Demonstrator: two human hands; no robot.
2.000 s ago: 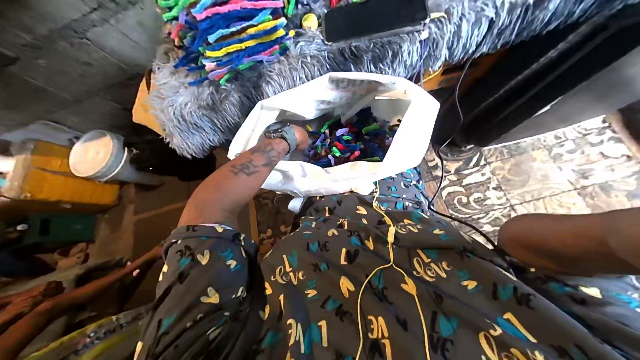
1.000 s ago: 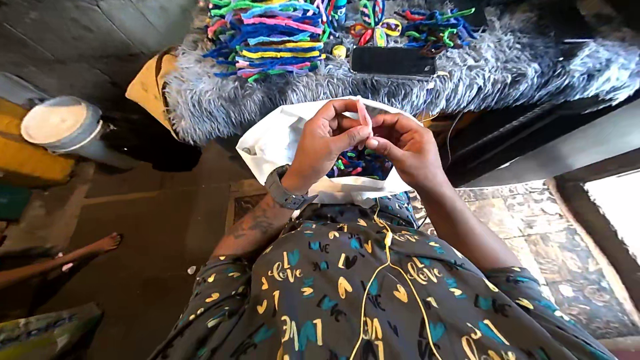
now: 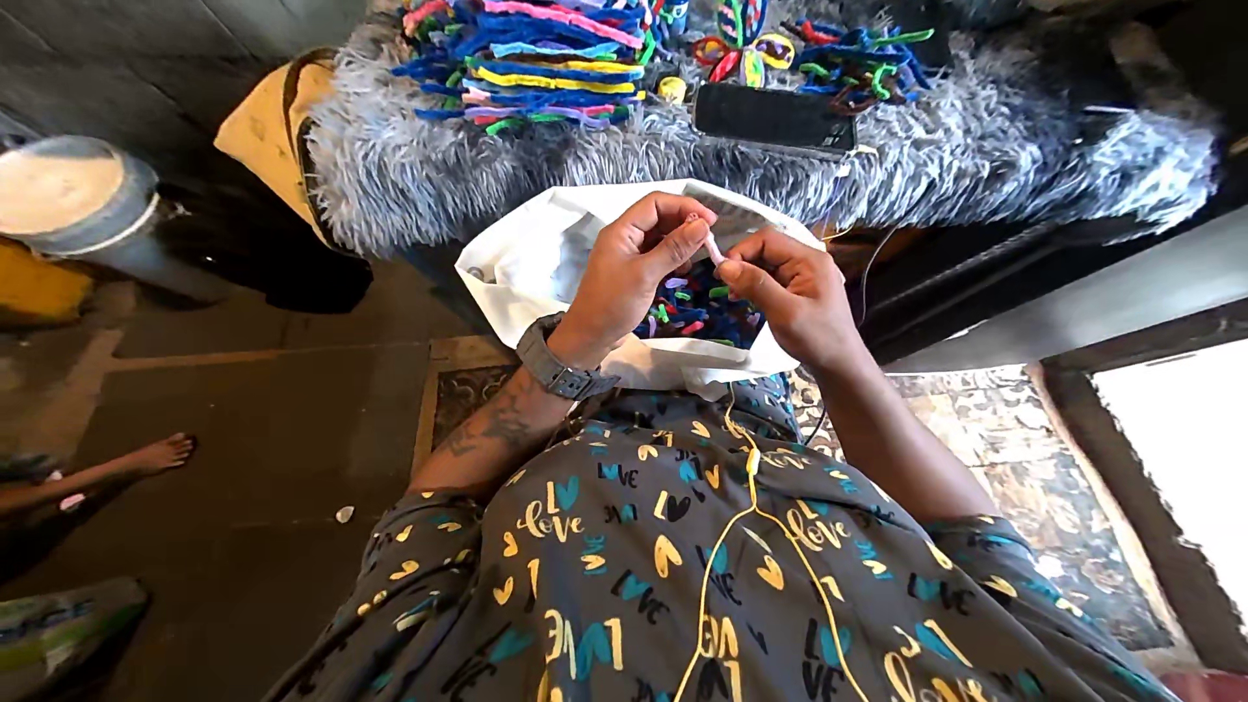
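Observation:
A short pale pink fuzzy strip [image 3: 714,248] is pinched between my two hands above an open white bag [image 3: 526,255]. My left hand [image 3: 639,268], with a grey watch on its wrist, grips the upper end with thumb and forefinger. At the lower end, the thumb and fingers of my right hand [image 3: 790,292] close on it. Inside the bag lie many short multicoloured fuzzy pieces [image 3: 682,310], partly hidden by my hands. Beyond the bag, long blue, yellow and pink fuzzy strips [image 3: 546,68] lie in a stack on grey shaggy fabric [image 3: 429,175].
A dark phone [image 3: 775,117] rests on the fabric, near a colourful looped flower shape [image 3: 743,51] and a bundle of twisted strips [image 3: 863,66]. A lidded bucket [image 3: 73,195] stands at the left. Another person's bare foot [image 3: 161,454] is on the floor. Yellow earphone wire [image 3: 752,468] hangs down my front.
Two seconds ago my left hand was inside the bag and my right hand was away from it. Both hands have since come together above the bag, holding the pink strip.

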